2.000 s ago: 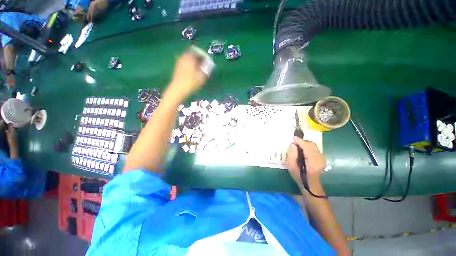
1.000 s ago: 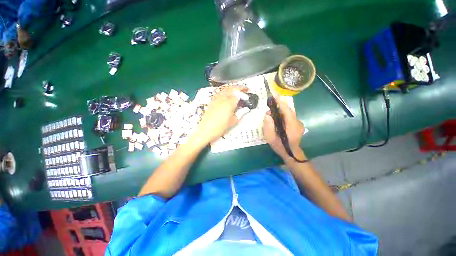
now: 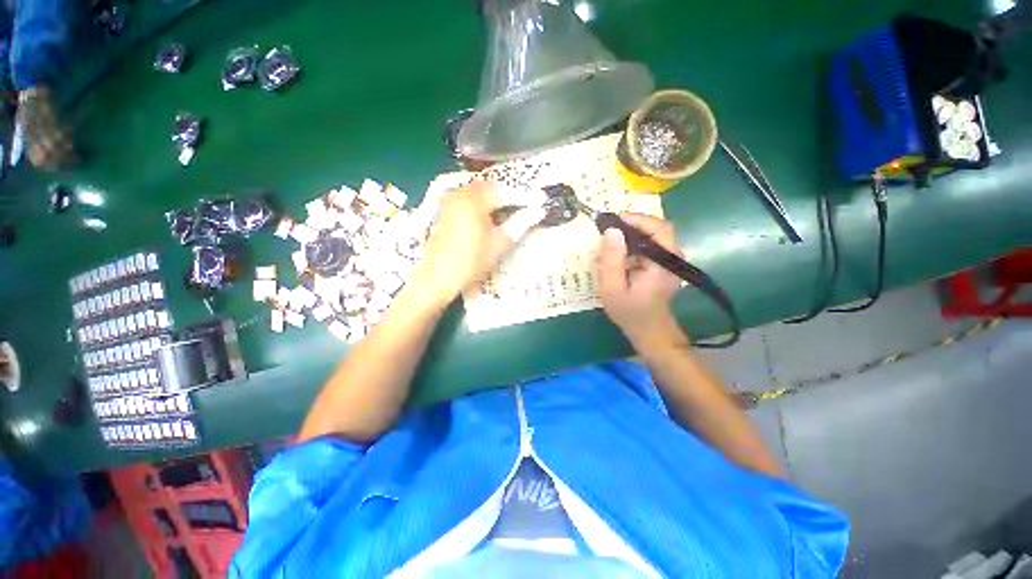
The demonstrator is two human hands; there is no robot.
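My left hand [image 3: 466,240], with white coverings on its fingertips, holds a small dark wired assembly [image 3: 558,205] over the cream paper sheet [image 3: 543,283]. My right hand [image 3: 637,275] holds the black soldering iron [image 3: 651,247] like a pen, its tip pointing left at the assembly's right side. Whether the tip touches it is too small to tell. A loose heap of small white parts [image 3: 373,262] lies left of my left hand, with a dark assembly [image 3: 328,252] on it.
The clear extractor hood [image 3: 555,107] stands above the sheet. The yellow tip cleaner pot [image 3: 668,141], tweezers [image 3: 762,192] and blue soldering station [image 3: 888,107] are to the right. A parts tray [image 3: 130,351], metal block [image 3: 201,360] and dark assemblies [image 3: 221,217] are left. Another person's hand [image 3: 43,130] shows upper left.
My left hand came back from the far side of the bench and now holds an assembly over the sheet. The iron has tilted from upright to pointing left at it. The camera view has shifted.
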